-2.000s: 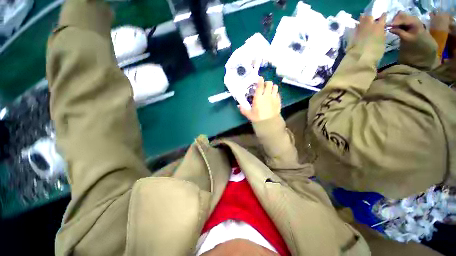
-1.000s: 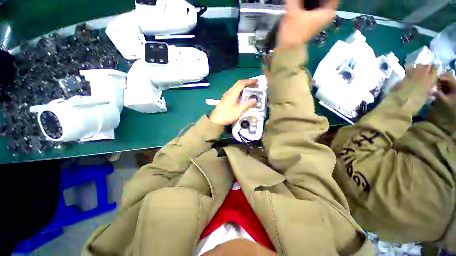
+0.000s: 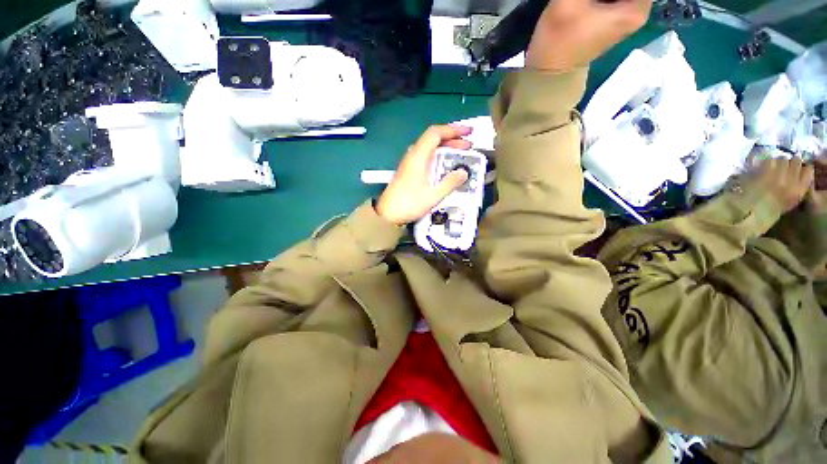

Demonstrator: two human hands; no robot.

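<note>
My left hand (image 3: 419,181) holds a white camera housing (image 3: 461,207) upright in front of my chest, with its open, two-lobed face showing. The thumb lies over the upper opening, and a small dark round lens module (image 3: 441,218) and thin dark wires show at the lower one. My right hand (image 3: 585,34) is raised at the top edge, partly cut off, around a thick black electric screwdriver (image 3: 512,38). The driver slants down-left, its lower end beside the silver-white screw feeder (image 3: 451,43). The hand hides part of the driver.
White bullet cameras (image 3: 100,222) and a white camera with a black square plate (image 3: 304,86) stand left. Small dark parts (image 3: 54,91) are heaped far left. White camera units (image 3: 646,127) lie right, beside a coworker's arms (image 3: 716,245). A blue stool (image 3: 136,335) is below left.
Two seconds ago my right hand was at a housing and my left arm reached up-left. Now my left hand holds the housing and my right is raised at the driver. The view has shifted.
</note>
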